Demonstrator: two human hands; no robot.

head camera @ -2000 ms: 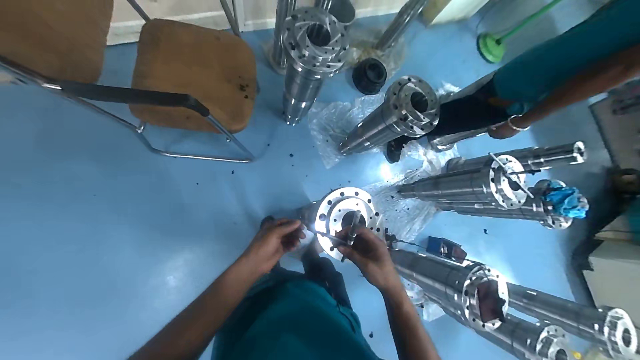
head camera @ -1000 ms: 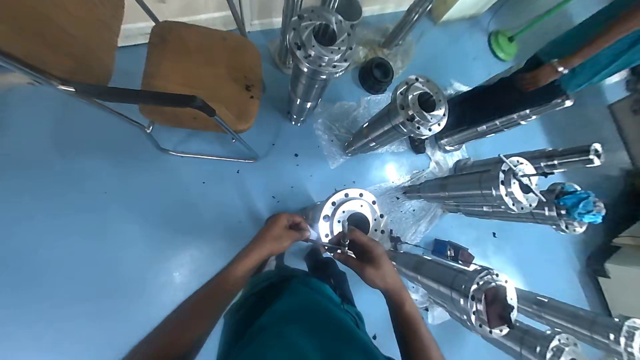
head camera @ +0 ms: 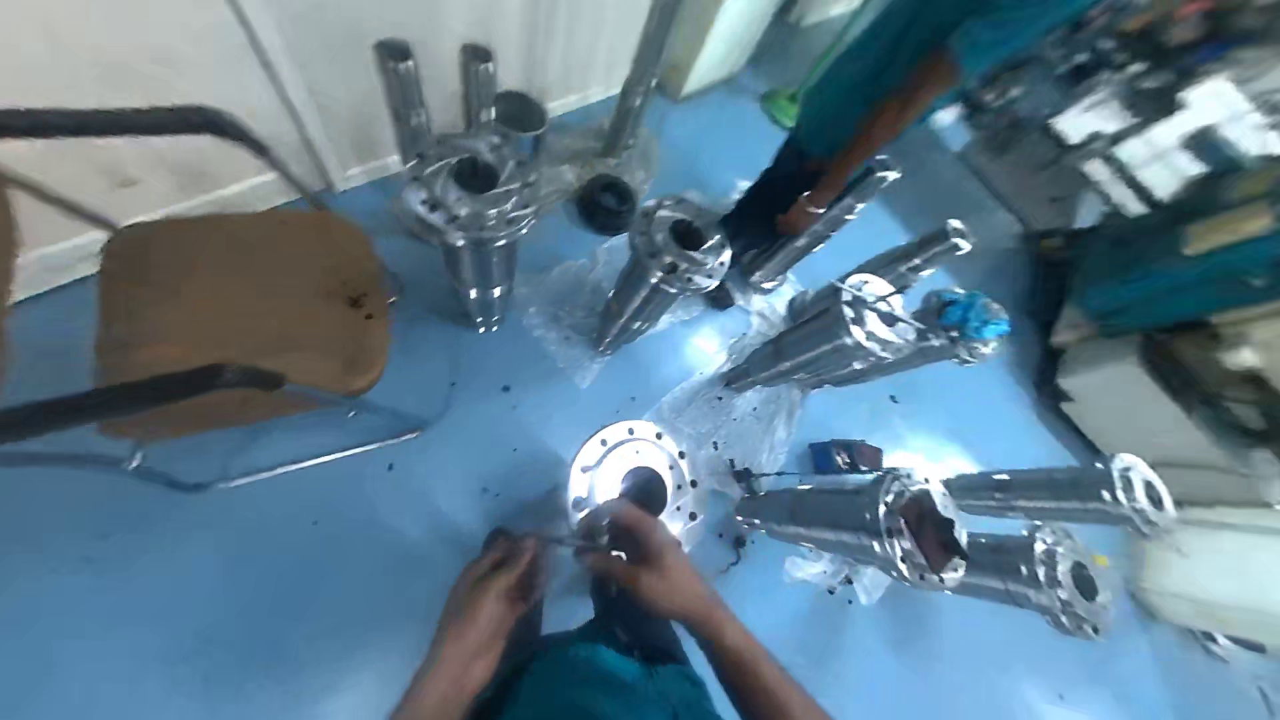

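Observation:
A shiny metal flange (head camera: 607, 457) with a ring of bolt holes and a dark central bore stands upright just beyond my hands. My left hand (head camera: 497, 590) is closed on one end of a thin metal rod (head camera: 560, 541), left of the flange's near edge. My right hand (head camera: 645, 563) overlaps that near edge, its fingers around a small metal part at the rod's other end. Blur hides what exactly the part is. Both hands are close together, a short gap apart, above my feet.
Several flanged metal cylinders (head camera: 820, 520) stand at right and ahead, with plastic sheeting (head camera: 745, 430) between them. A brown chair (head camera: 240, 310) is at left. Another person's hand (head camera: 800, 215) touches a metal column. A small dark blue box (head camera: 845, 456) sits on the floor.
The view has tilted up and to the right. The other person's hand has come down onto a metal column. My hands stay at the flange's near edge.

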